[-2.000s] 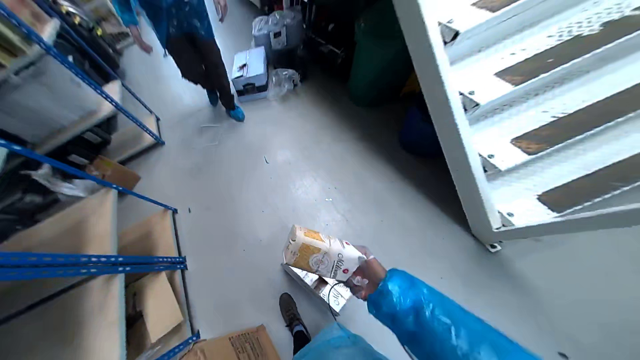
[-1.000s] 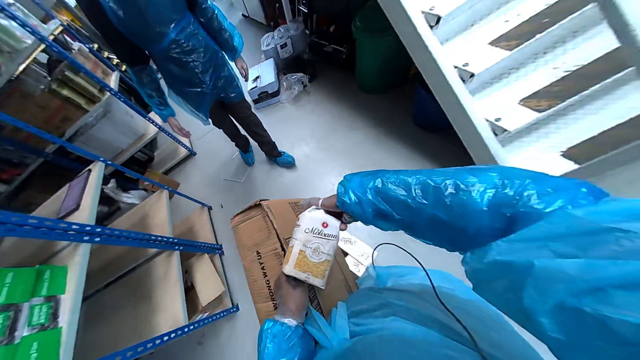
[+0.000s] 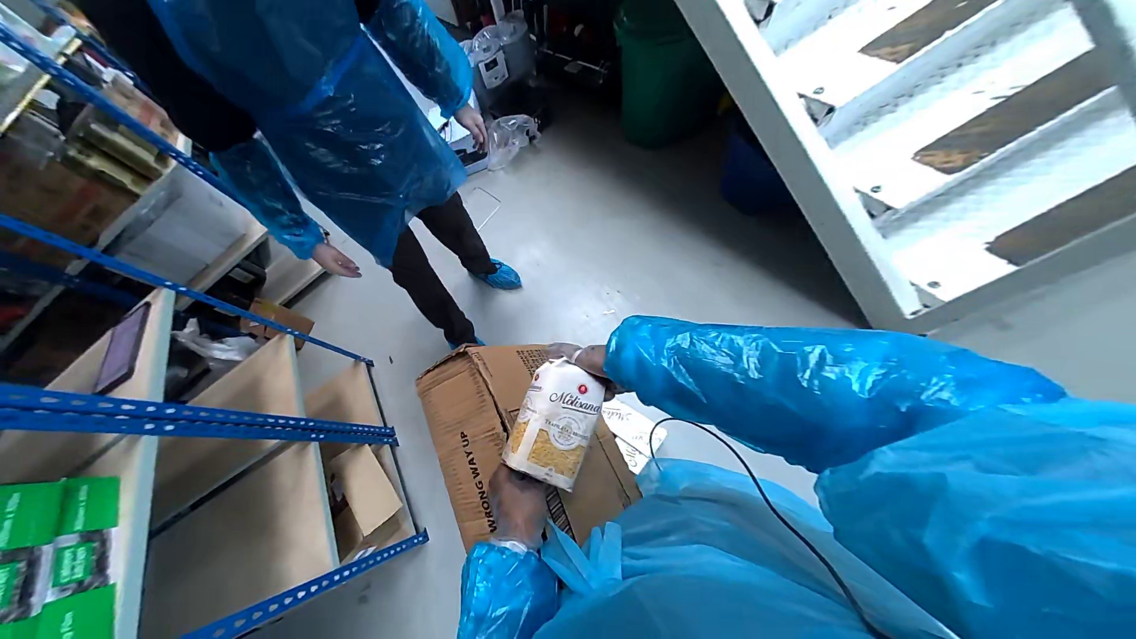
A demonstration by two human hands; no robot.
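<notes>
A La Molisana pasta packet (image 3: 557, 424), white with yellow pasta showing at its lower part, is held between my two hands. My right hand (image 3: 586, 360), in a clear glove below a blue plastic sleeve, grips the packet's top end. At its bottom end is my left hand (image 3: 517, 504), also gloved, with the fingers partly hidden under it. Beneath the packet stands a brown cardboard box (image 3: 457, 435) with printed words on its side. Partly hidden behind my right forearm, white printed packaging (image 3: 632, 430) lies beside the box.
A person in a blue plastic apron (image 3: 355, 151) stands just beyond the box. Shelving with blue metal posts (image 3: 200, 424) runs along the left, holding green packets (image 3: 58, 555) and an opened carton (image 3: 364, 497). White metal stairs (image 3: 816, 177) rise at right. A green bin (image 3: 666, 80) stands behind.
The packet, earlier in my right hand alone, is now held by both hands over the cardboard box. The other person has come closer. The view has shifted toward the shelving.
</notes>
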